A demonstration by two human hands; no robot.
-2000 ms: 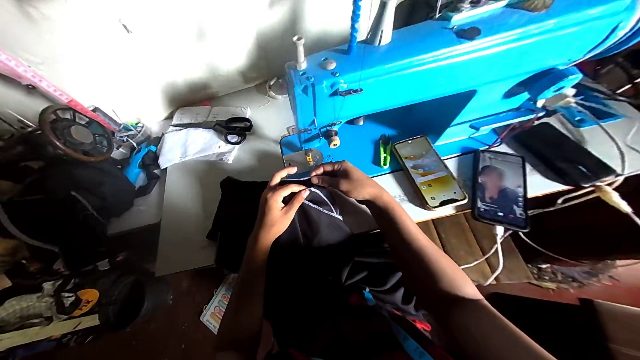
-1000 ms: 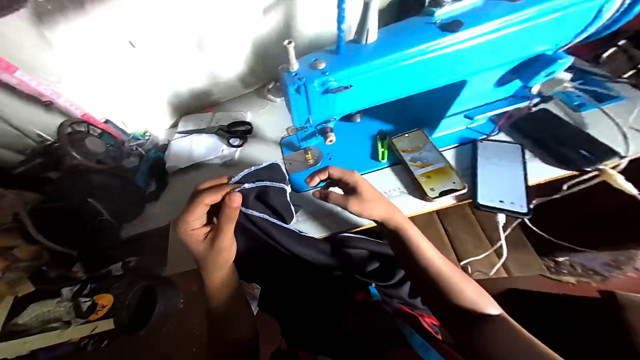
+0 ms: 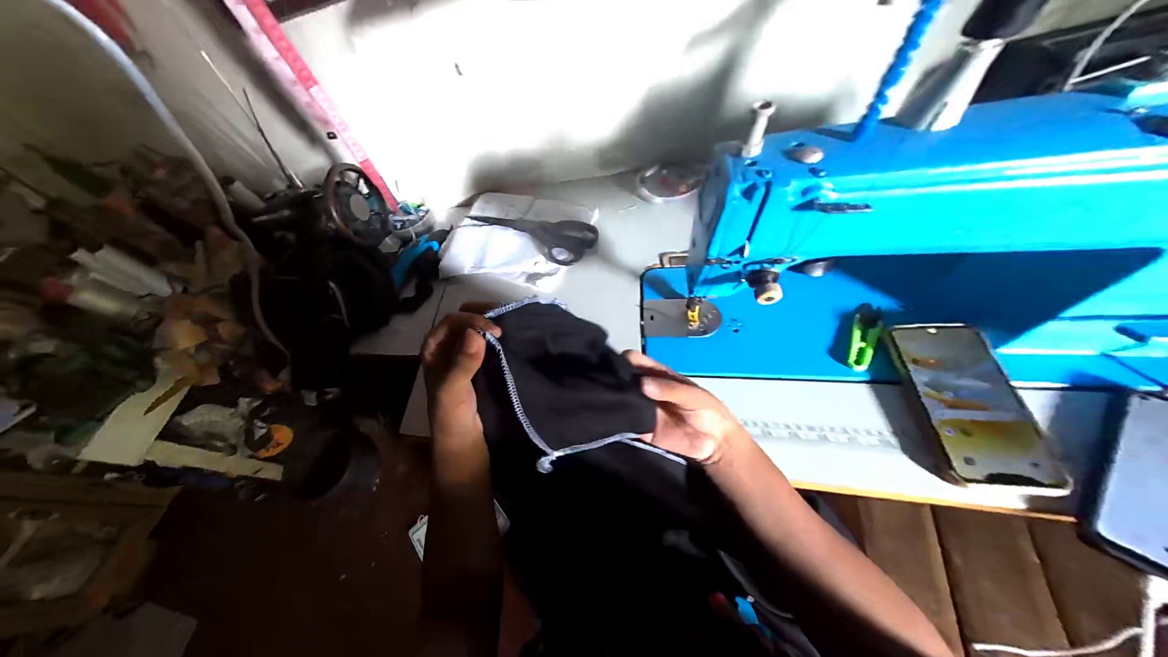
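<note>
Black fabric with white overlocked edges [image 3: 575, 383] is held up between my two hands, left of the blue sewing machine [image 3: 931, 210]. My left hand [image 3: 453, 365] pinches its upper left edge between thumb and fingers. On the fabric's right side, my right hand [image 3: 680, 411] grips it, some fingers hidden behind the cloth. The rest of the dark garment [image 3: 620, 547] hangs down below both hands. The machine's presser foot and needle area [image 3: 695, 315] lie to the right of the fabric, with no cloth under them.
Black-handled scissors [image 3: 557, 239] lie on white cloth [image 3: 497, 251] at the back. A green thread clipper [image 3: 862, 338] rests on the machine bed beside a phone [image 3: 976, 401]; another phone [image 3: 1136, 484] is at the right edge. A handwheel [image 3: 356, 205] and heaped scraps [image 3: 164, 301] are at left.
Both hands were together near the needle area; they have moved apart, and the white-edged fabric is now spread between them. My right hand has taken hold of it. The view has shifted left.
</note>
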